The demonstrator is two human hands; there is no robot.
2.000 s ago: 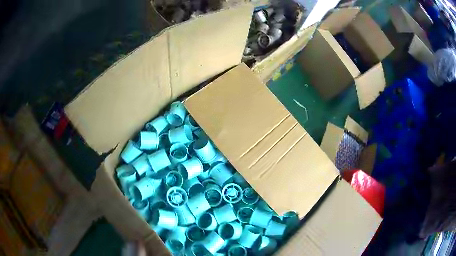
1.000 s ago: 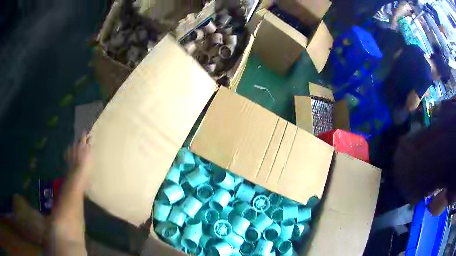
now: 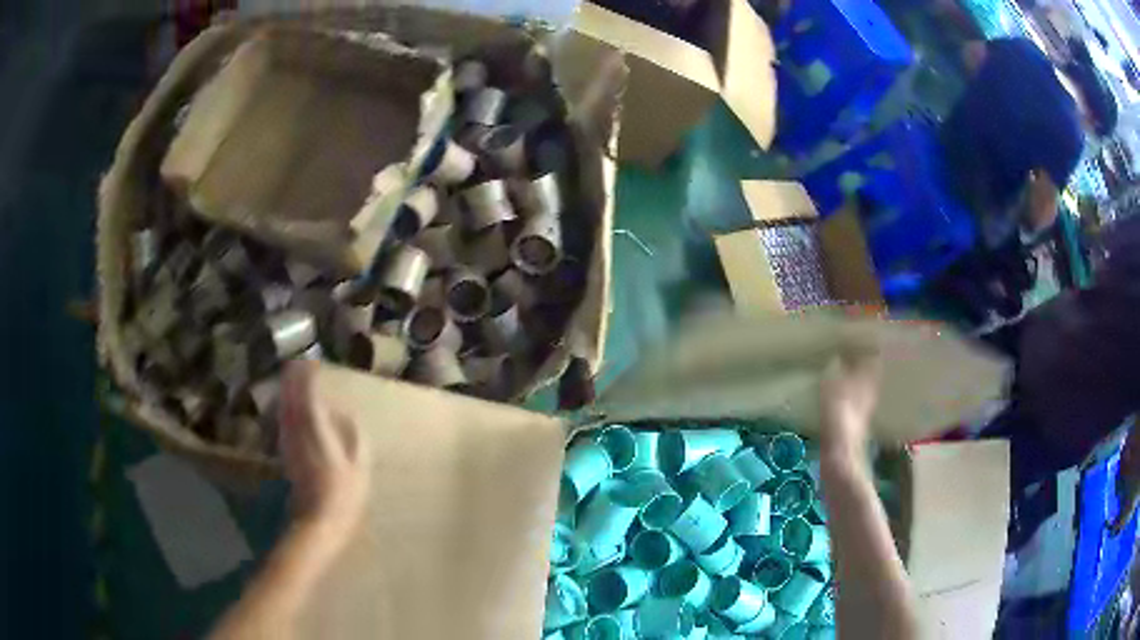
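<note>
The large carton stands open at the bottom centre, full of teal fan housings (image 3: 700, 525). My left hand (image 3: 323, 450) is at the top edge of the carton's left flap (image 3: 450, 500), with the fingers against the cardboard. My right hand (image 3: 850, 406) is on the far flap (image 3: 725, 369), which is blurred and seen nearly edge-on; its fingers are at the flap, partly lost in the blur. The right flap (image 3: 960, 538) is folded outward.
A carton of grey-brown cups (image 3: 469, 294), with a smaller open box (image 3: 313, 138) on them, stands beyond the left flap. Farther right are a small box of tightly packed pieces (image 3: 794, 269), blue stools (image 3: 894, 200) and a person (image 3: 1019, 119). A blue bin (image 3: 1100, 538) is at the right edge.
My right hand has come into view at the far flap, which has lifted. My left hand has moved with the left flap's edge. The view has shifted, showing more of the grey-brown cups.
</note>
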